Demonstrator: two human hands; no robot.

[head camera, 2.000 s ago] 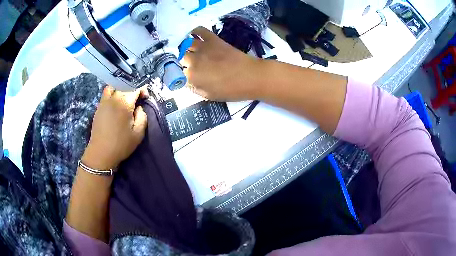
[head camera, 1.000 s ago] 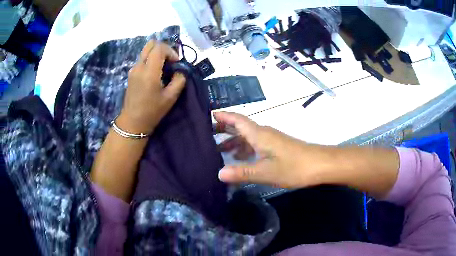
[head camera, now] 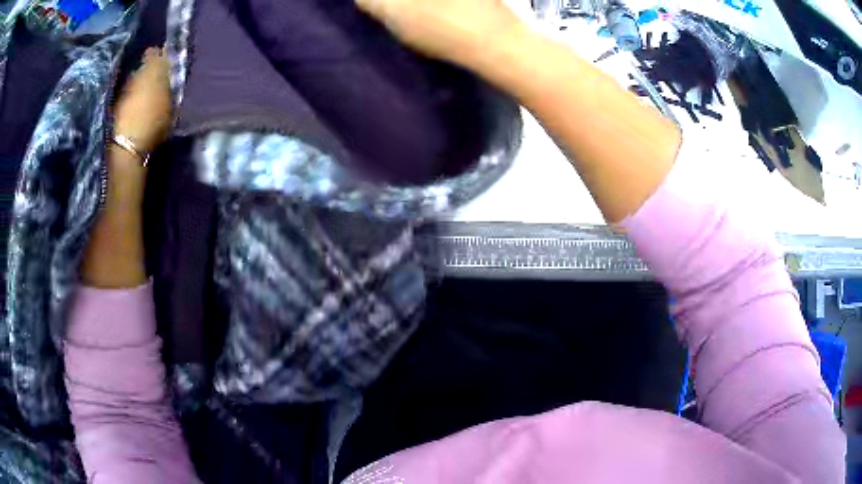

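The plaid woolly garment (head camera: 312, 312) hangs over the table's front edge at the left and centre, partly blurred. Its dark purple lining (head camera: 255, 85) faces up, bordered by a plaid band. My left hand (head camera: 144, 99) is at the upper left among the garment folds; its fingers are partly hidden by cloth. My right hand (head camera: 416, 24) is at the top edge over the lining; its fingertips are cut off or hidden, so its grip cannot be told. Black tape strips (head camera: 685, 66) lie in a pile at the upper right.
The white table (head camera: 567, 180) has a printed ruler (head camera: 539, 252) along its front edge. A blue-grey round attachment (head camera: 623, 26) is at the top. A slim tool (head camera: 652, 93) lies by the strips. Brown card (head camera: 805, 175) with dark labels is at the right. A blue bin (head camera: 829, 364) stands below right.
The garment has been lifted and shifted across the table's front, away from the needle area. My right hand has moved up and left over the lining. My left hand has moved left. The view has shifted.
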